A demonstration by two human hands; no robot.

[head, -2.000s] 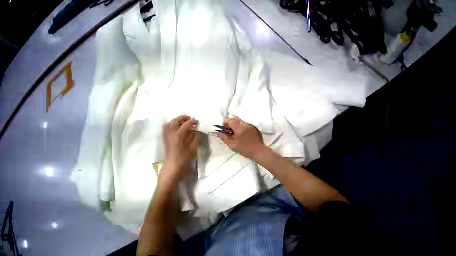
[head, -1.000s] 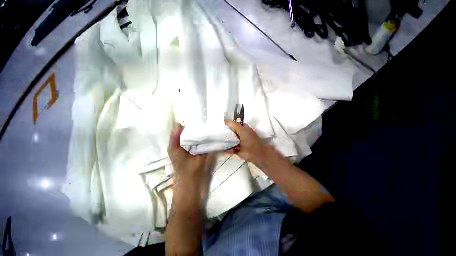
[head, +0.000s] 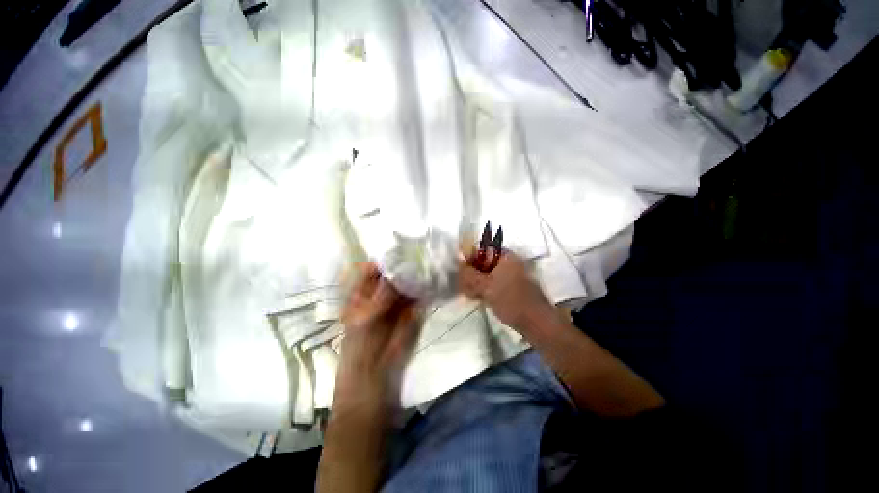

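A white jacket (head: pixel 260 202), overexposed, lies over other white layers on the table. Its sleeve (head: pixel 400 144) runs down the middle to a cuff (head: pixel 414 265), blurred, between my hands. My left hand (head: pixel 374 303) is at the cuff's left side, fingers bent on its edge. My right hand (head: pixel 503 287) is at the cuff's right side and holds small dark thread snips (head: pixel 490 246), with the two tips pointing up and apart. Whether the right fingers also pinch the cuff is blurred.
A heap of black hangers (head: pixel 665 38) lies at the upper right, beside a pale bottle with a yellow part (head: pixel 761 79). A thin dark rod (head: pixel 540 56) lies at the top. Orange tape (head: pixel 79 149) marks the white table (head: pixel 58 274) at left. Stacked white layers (head: pixel 607 255) reach the right edge.
Since two seconds ago the sleeve has come to lie down the middle with its cuff between my hands. Since one second ago the cuff has turned and crumpled, and both hands have shifted slightly.
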